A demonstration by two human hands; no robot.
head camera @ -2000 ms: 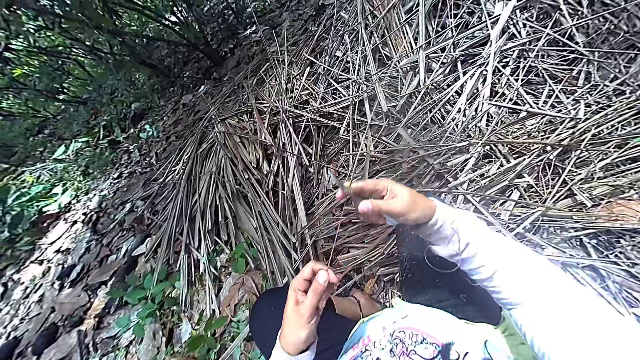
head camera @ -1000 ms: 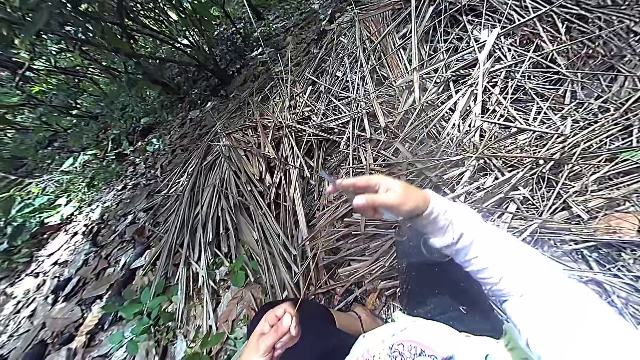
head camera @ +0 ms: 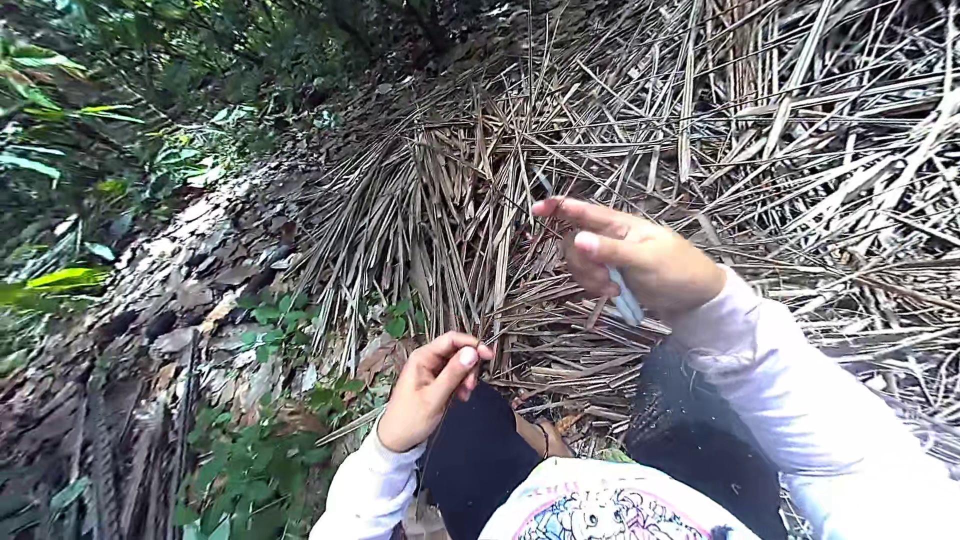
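My left hand (head camera: 439, 386) is low in the middle of the view, its thumb and forefinger pinched on a thin stem (head camera: 484, 330) that is hard to trace against the ground. Up and to the right, my right hand (head camera: 637, 259) has a pale blue-white handled tool (head camera: 625, 296) in its palm, perhaps a small knife. A blurred pale tip of it shows beyond the fingers, and its full shape is partly hidden by the hand. My right thumb and forefinger point left, near a thin dark strand.
Dry, narrow leaf strips (head camera: 427, 217) lie heaped in front of me and to the right. Leaf litter (head camera: 225, 285) covers the ground at the left, with green plants (head camera: 255, 472) low down. Shrubs (head camera: 262, 52) stand at the upper left. My dark-clad knees (head camera: 480, 457) are just below the hands.
My left hand sits higher over my knee than one second ago, still pinched. My right hand has turned so that more of the pale tool shows. The view has shifted.
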